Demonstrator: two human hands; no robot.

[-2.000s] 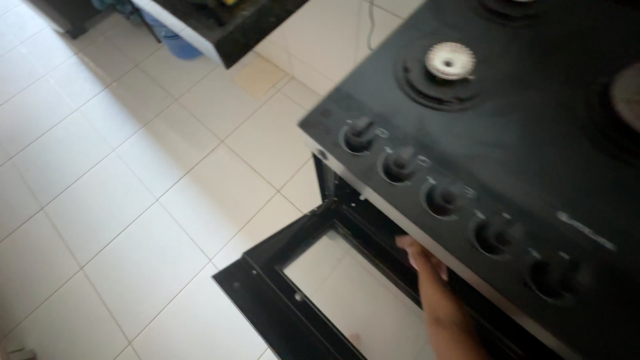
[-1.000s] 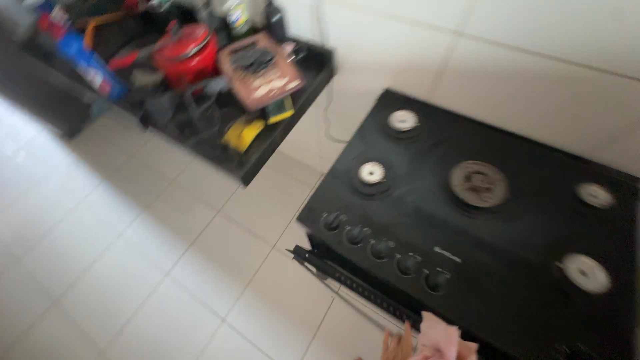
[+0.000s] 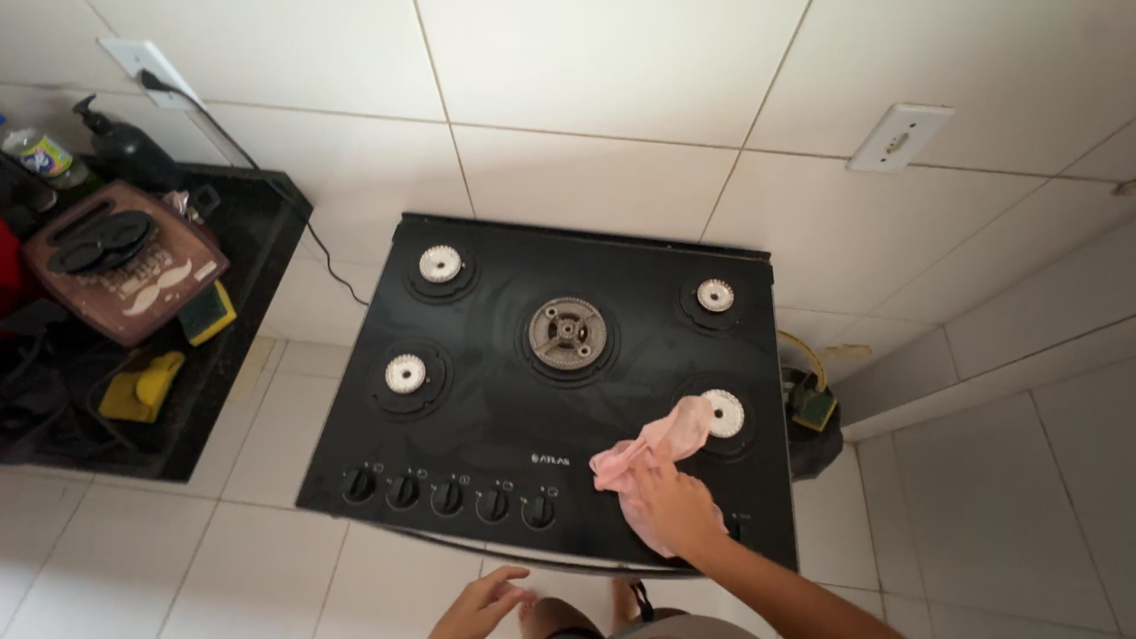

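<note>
A pink cloth (image 3: 674,430) lies bunched on the front right of the black Atlas gas cooktop (image 3: 497,390), its upper end touching the front right burner (image 3: 723,414). My right hand (image 3: 670,501) presses on it with the fingers over the fabric. Below the front edge of the stove, my left hand (image 3: 484,603) hangs with fingers apart and nothing in it. The central burner (image 3: 568,333) and the other white-topped burners show no grates over them. Several black knobs (image 3: 447,497) line the front left of the cooktop.
At left, a black stone counter (image 3: 266,213) holds a brown cutting board (image 3: 169,257), a yellow cloth (image 3: 142,387), a sponge (image 3: 209,315) and bottles. A black cord (image 3: 333,257) runs down beside the stove. Tiled wall stands behind; a black bag (image 3: 812,453) is at right.
The oven door, open two seconds ago, now appears closed. My right hand and the pink cloth, by the front edge one second ago, are now on the cooktop. The view has swung to the stove.
</note>
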